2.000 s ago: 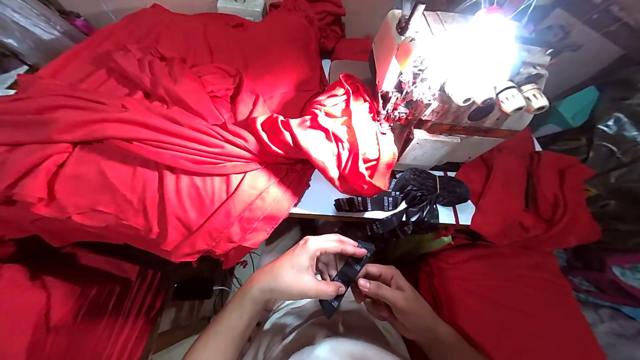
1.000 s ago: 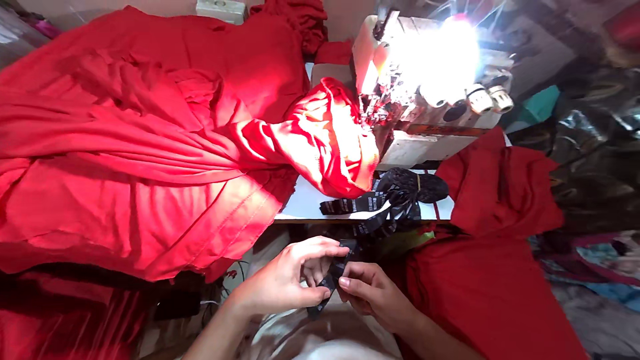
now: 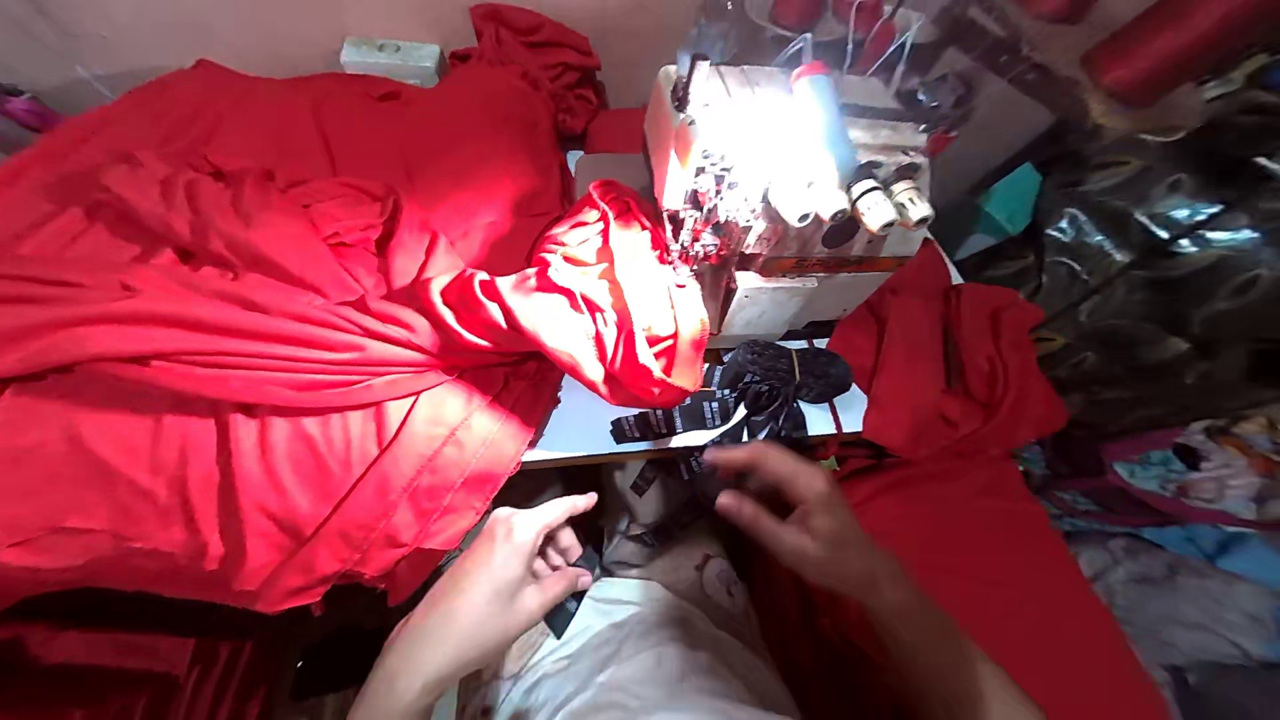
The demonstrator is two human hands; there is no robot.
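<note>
A short black label piece [image 3: 567, 612] is in my left hand [image 3: 500, 580], under its curled fingers above my lap. My right hand [image 3: 810, 520] is apart from it, blurred, thumb and fingers spread, near black printed label tape [image 3: 690, 415] that hangs over the table edge; I see nothing held in it. A bundle of the black tape [image 3: 790, 375], tied with a thin band, lies on the white tabletop. Red fabric [image 3: 630, 320] lies up against the needle area of an overlock sewing machine [image 3: 790, 200], whose lamp glares.
A large heap of red cloth [image 3: 250, 330] covers the left side. More red cloth [image 3: 950, 390] drapes down at the right of the machine. Patterned cloths [image 3: 1190, 480] and dark plastic [image 3: 1160, 250] are at the far right. A white box [image 3: 390, 60] stands at the back.
Both hands were together on the black label piece; now my right hand has come away to the right, towards the tape at the table edge. The piece stays with my left hand.
</note>
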